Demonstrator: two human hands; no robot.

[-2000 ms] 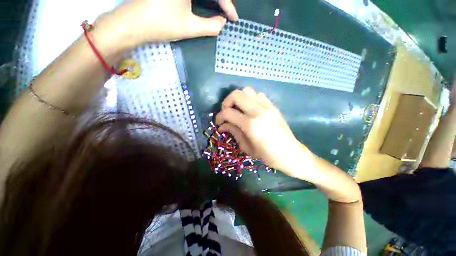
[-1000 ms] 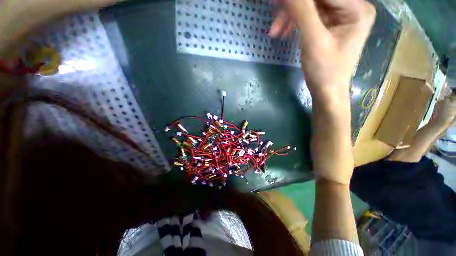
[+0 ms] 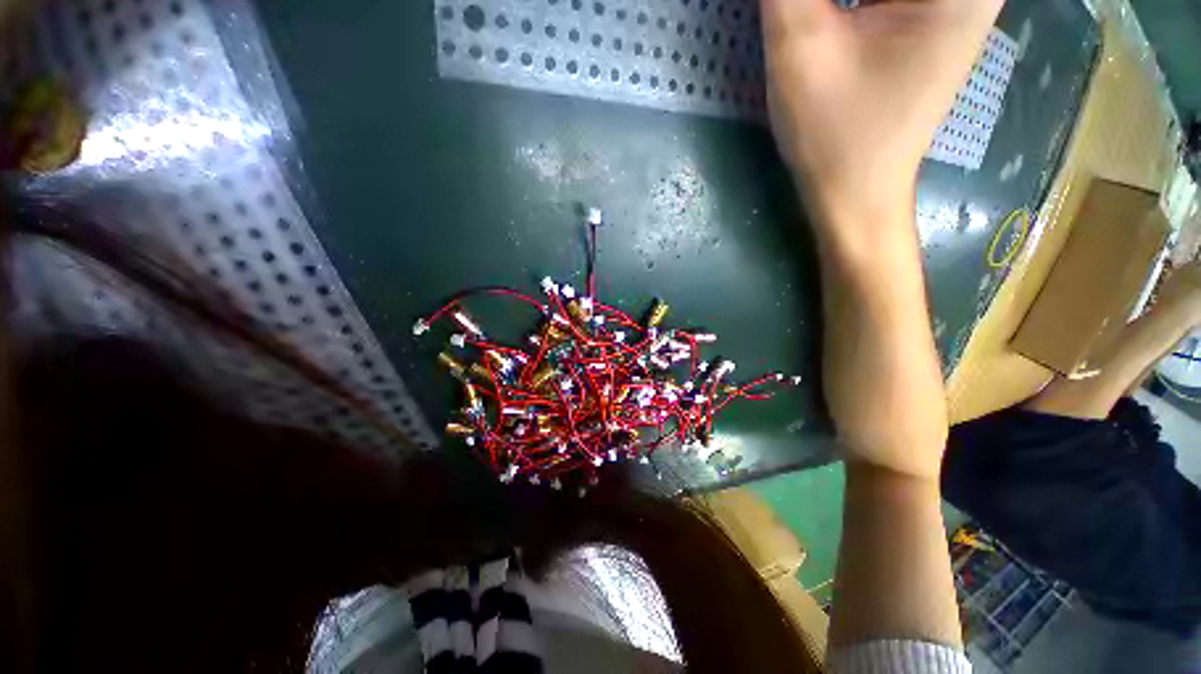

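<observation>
A loose pile of wired components (image 3: 580, 395), red wires with white plugs and small brass-coloured cylinders, lies on the dark green bench surface near my body. The grey perforated plate (image 3: 606, 53) lies flat beyond the pile, cut off by the top edge of the picture. My right hand (image 3: 882, 92) is over the plate, palm and wrist in view, its fingers cut off by the top edge, so I cannot tell what they hold. My left hand is out of the picture.
Spare perforated sheets (image 3: 250, 237) lie at the left, partly behind dark hair. A yellow loop (image 3: 1008, 238) lies at the right. A brown cardboard box (image 3: 1093, 277) stands on a tan sheet (image 3: 981, 373). Another person's forearm (image 3: 1126, 356) is at the far right.
My right hand has moved from the pile up to the plate, then slightly further up. My left hand and forearm have left the picture. The view has shifted closer over the pile.
</observation>
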